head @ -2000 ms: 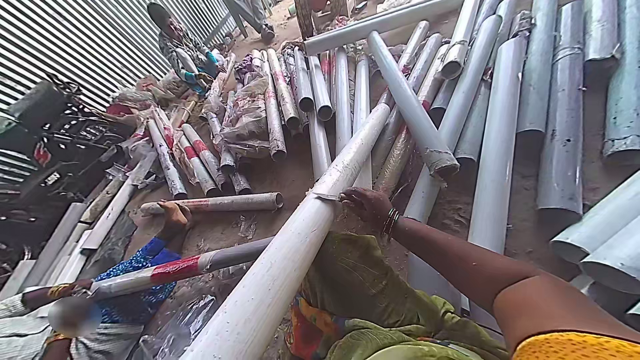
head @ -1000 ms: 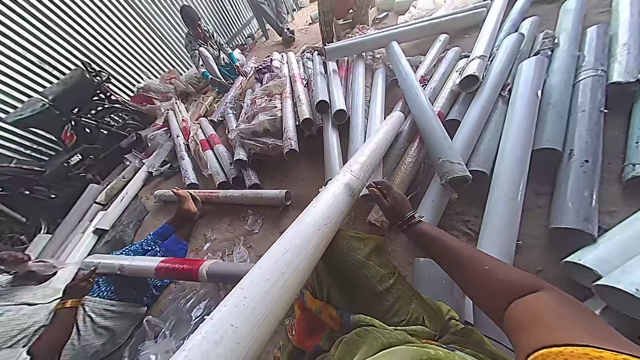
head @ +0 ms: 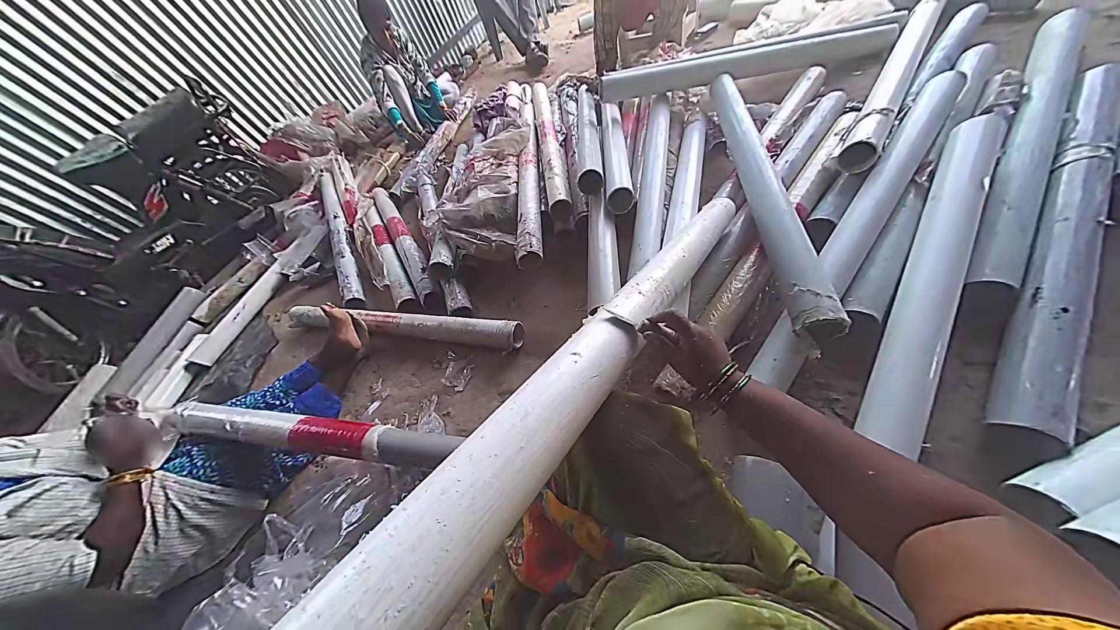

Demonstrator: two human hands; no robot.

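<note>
A long white plastic pipe [head: 490, 472] slants from the lower edge up across the middle of the view, over the green patterned cloth [head: 700, 560] on my lap. My right hand [head: 691, 354], with dark bangles at the wrist, is at the right side of this pipe. Its fingers pinch the end of a thin flat piece [head: 617, 318] that lies across the pipe's surface; whether it is a blade or a strip cannot be told. My left hand is out of view.
At left, a person's hand [head: 122, 437] is at a red-banded pipe [head: 332, 435]; their foot touches a short pipe [head: 437, 328]. Many pipes [head: 927, 262] lie right and behind. Plastic film [head: 297, 542] lies lower left. A motorcycle [head: 149, 201] stands by a corrugated wall [head: 289, 52].
The thin flat piece, seen across the pipe two seconds ago and not visible one second ago, shows on it again at my right hand. The other person's hand at left has shifted.
</note>
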